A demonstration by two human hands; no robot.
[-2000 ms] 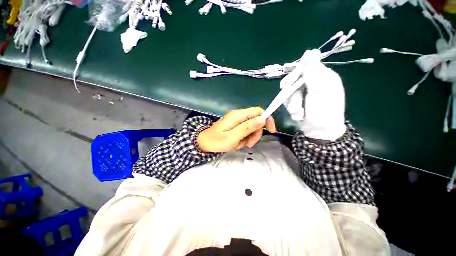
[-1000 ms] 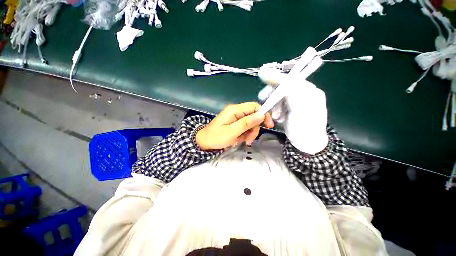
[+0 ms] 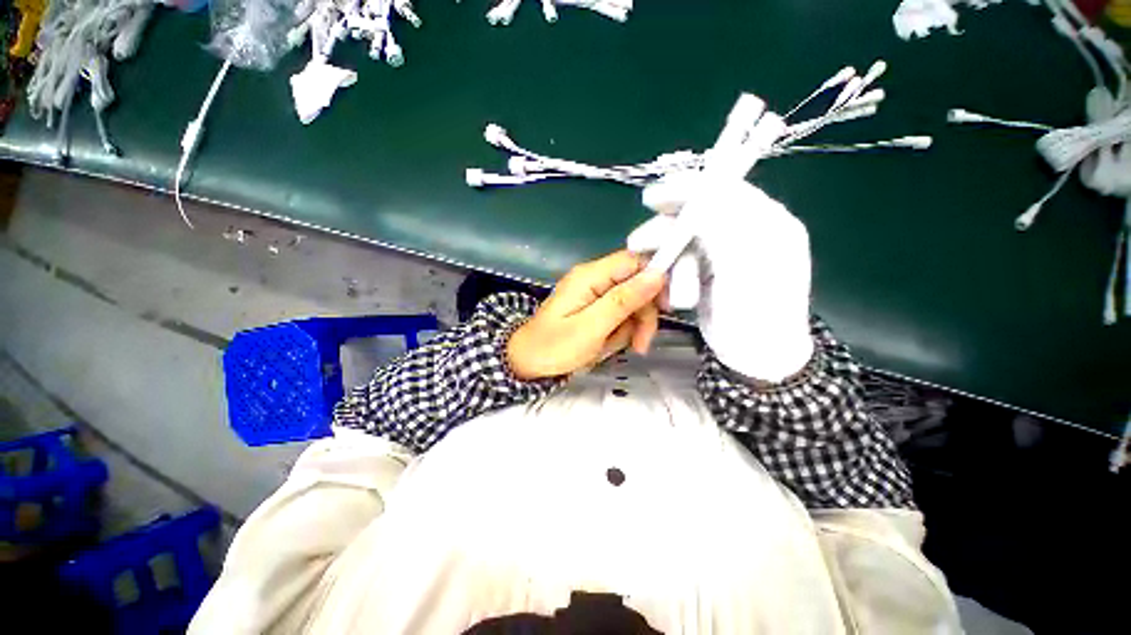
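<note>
My bare left hand (image 3: 585, 318) is closed at the fingertips on the lower end of long flat white strips (image 3: 740, 130). My right hand (image 3: 754, 267), in a white glove, grips the same strips higher up; their upper ends fan out above the glove. What the strips are I cannot tell. Behind them a group of white splitter cable leads (image 3: 571, 170) lies across the green bench, its plugs showing at left and right and its middle partly hidden by the strips and the glove.
The green bench top (image 3: 409, 186) bears a white cable pile (image 3: 93, 50) and a clear plastic bag (image 3: 252, 31) at far left. A white scrap (image 3: 319, 87) lies beside the bag. Tied cable bundles (image 3: 1098, 143) lie at right. A blue stool (image 3: 273, 385) stands on the floor at left.
My gloved right hand has moved left and closer to my left hand. The strips, earlier together, now spread apart at their upper ends. The cable group behind has stayed in about the same place.
</note>
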